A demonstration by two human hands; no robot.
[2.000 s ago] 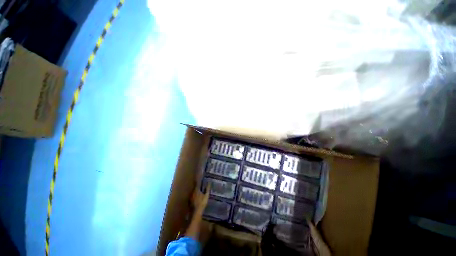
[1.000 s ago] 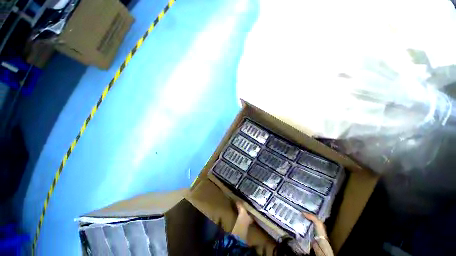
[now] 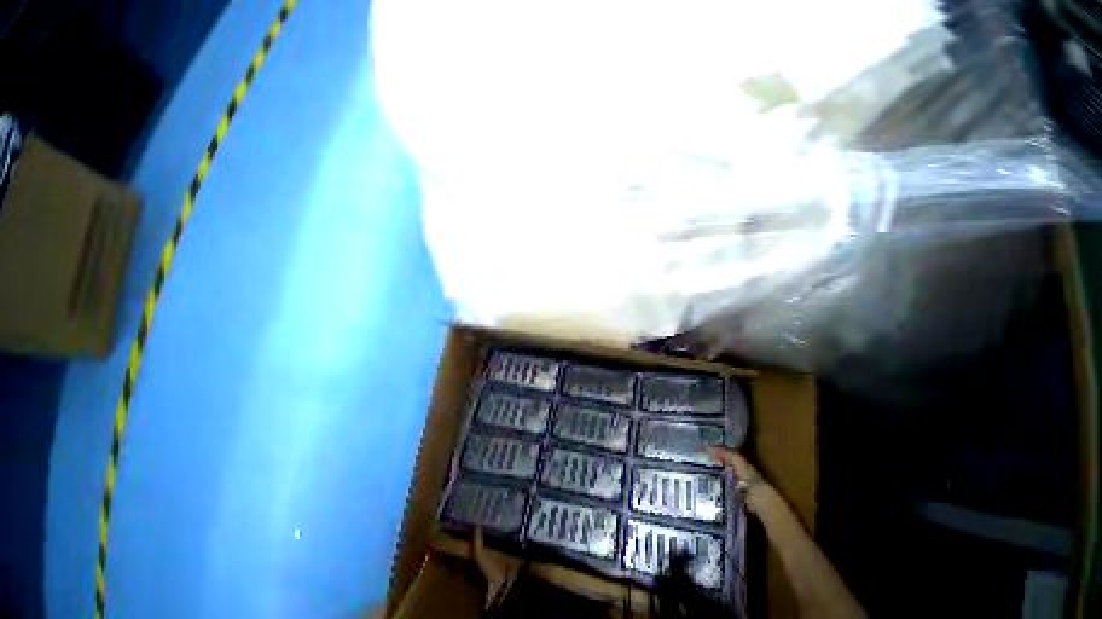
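A dark blister tray point(image 3: 546, 440) with three columns of pockets lies inside an open brown carton point(image 3: 423, 484). Its pockets hold slotted panels point(image 3: 574, 527) with pale bars. My left hand point(image 3: 487, 559) is at the tray's near left edge, partly hidden by the dark shapes at the bottom; its fingers touch the edge. My right hand point(image 3: 752, 484) is at the tray's right edge, fingertips on the rim, forearm reaching in over the carton's right side. A greyish sheet edge shows along the tray's right side.
A large crumpled clear plastic bag point(image 3: 773, 230), overexposed to white, stands behind the carton. Blue floor point(image 3: 278, 363) with a yellow-black stripe point(image 3: 155, 288) lies to the left. Another brown carton point(image 3: 61, 254) is at the far left. The right side is dark.
The view has turned, so the tray and carton appear less tilted. The second carton at lower left is out of view. My right hand has moved farther up the tray's right edge.
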